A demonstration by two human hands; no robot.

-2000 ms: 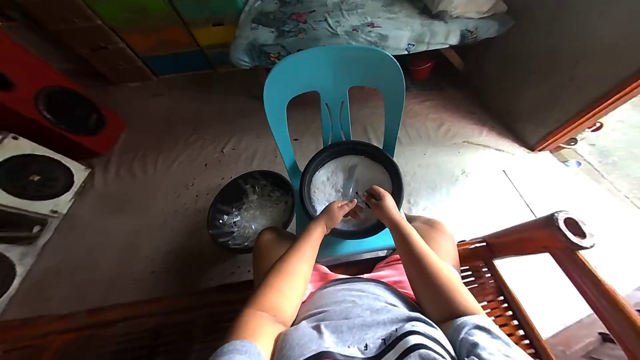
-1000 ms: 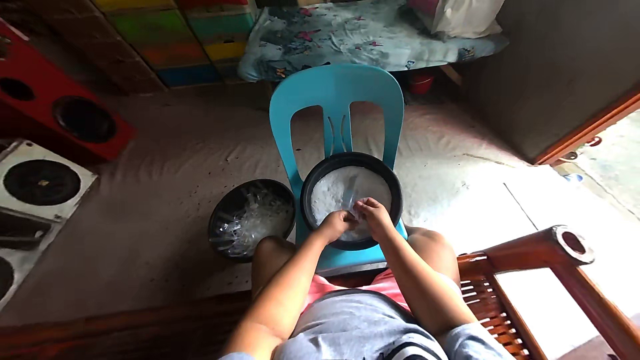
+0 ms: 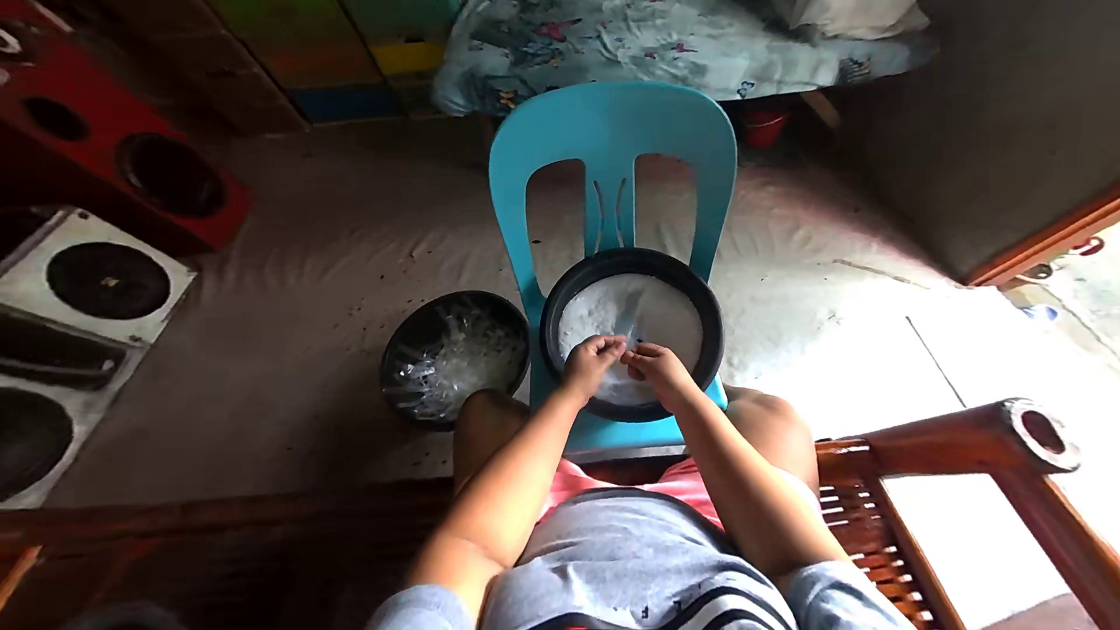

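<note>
A round black basin (image 3: 714, 328) holding a white granular substance (image 3: 674, 306) rests on the seat of a turquoise plastic chair (image 3: 612, 118). Over its near half, my left hand (image 3: 595, 360) and my right hand (image 3: 654, 367) meet fingertip to fingertip. Both pinch a narrow clear plastic bag (image 3: 628, 317), which lies above the white substance; its contents are hard to make out. Down to the left, on the floor, a second black basin (image 3: 394, 337) contains many clear plastic pieces (image 3: 451, 367), some shiny.
Red (image 3: 114, 131) and white (image 3: 105, 280) loudspeakers stand at the left. A floral-cloth-covered surface (image 3: 612, 44) is behind the chair, with a red container (image 3: 764, 127) beneath it. The wooden bench armrest (image 3: 945, 437) is at my right. A wood-edged wall (image 3: 1041, 236) stands at the far right.
My hands have drawn slightly apart at the fingertips since a second ago, with the plastic still between them. The basins and chair have stayed in place.
</note>
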